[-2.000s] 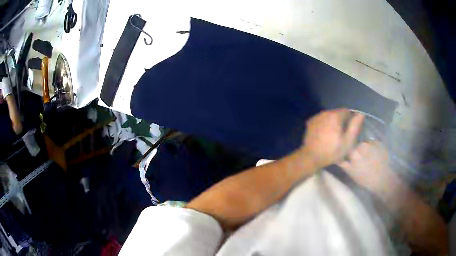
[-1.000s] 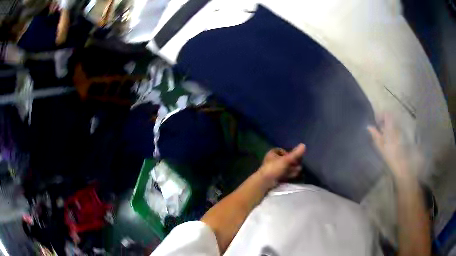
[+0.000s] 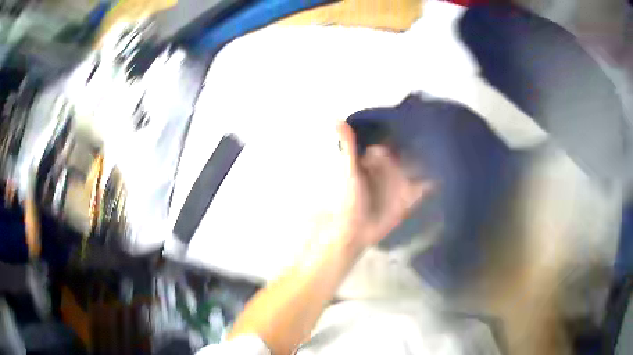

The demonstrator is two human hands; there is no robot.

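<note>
A bunched navy cloth (image 3: pixel 461 139) lies or hangs over the right half of the white-covered table, strongly blurred. My left hand (image 3: pixel 382 191) is at its left end, with dark cloth between thumb and curled fingers; it seems to grip it. My right hand and forearm (image 3: pixel 534 256) are a tan blur at the lower right, by the cloth's right side; the fingers cannot be made out. Another navy panel (image 3: pixel 545 80), greyer toward its right end, lies at the upper right. A charcoal strip (image 3: pixel 208 187) lies at the left of the table.
The white table (image 3: pixel 277 90) has its left and near edges in view. A blue bar (image 3: pixel 264 17) and a tan surface (image 3: pixel 361 14) run behind it. A blurred neighbouring area with orange-brown items is at the left, and cluttered floor (image 3: pixel 194 308) at the lower left.
The view has turned. The navy cloth that lay spread flat near me is now bunched at my left hand, which has come up onto it. A navy panel shows at the upper right.
</note>
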